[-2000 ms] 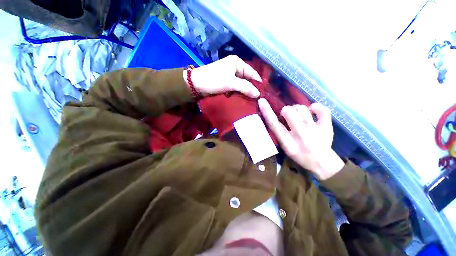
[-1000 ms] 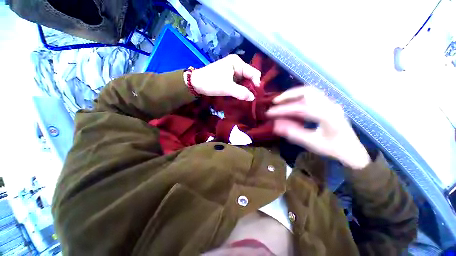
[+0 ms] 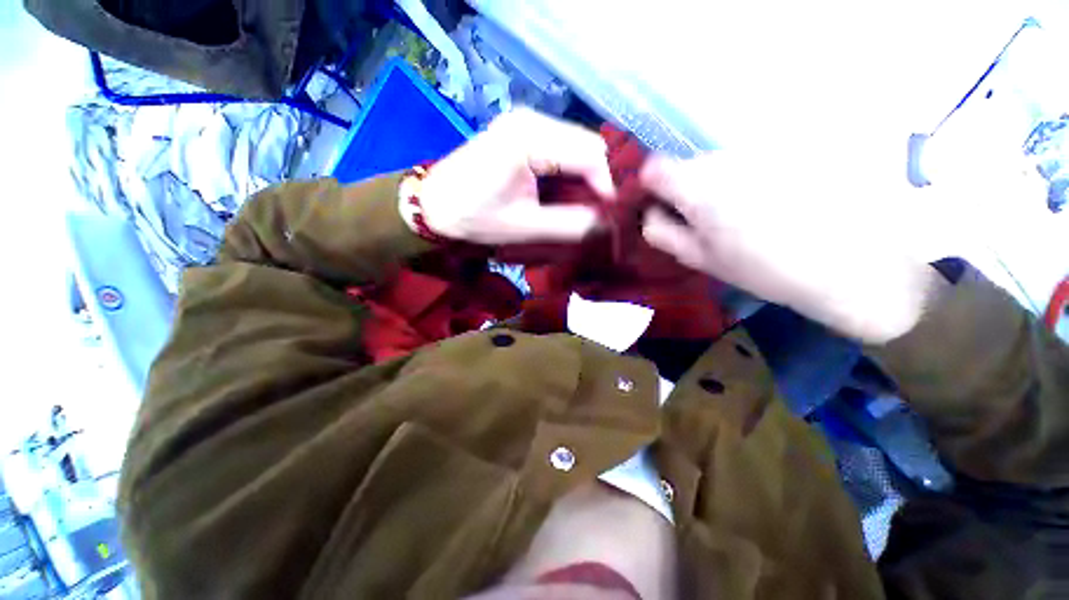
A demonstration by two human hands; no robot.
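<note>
A dark red garment (image 3: 563, 275) lies bunched on my lap, its upper part raised between my hands. A white label or paper piece (image 3: 610, 321) shows against its lower edge. My left hand (image 3: 510, 185), with a red bead bracelet at the wrist, pinches a fold of the garment between thumb and fingers. My right hand (image 3: 762, 229) is blurred, its fingertips at the same fold from the right. Whether it grips the cloth, or holds anything in the palm, is not clear.
The white machine table (image 3: 809, 82) curves along the upper right, its edge close beyond my hands. A blue crate (image 3: 401, 123) stands at upper left beside heaped pale cloth (image 3: 176, 176). A dark grey cloth item (image 3: 176, 47) hangs at top left. A red loop shows at the right rim.
My right hand has moved from below the fold up over the table edge, its forearm further right. My left hand keeps its hold. The white label, first seen broad, now shows smaller and partly folded.
</note>
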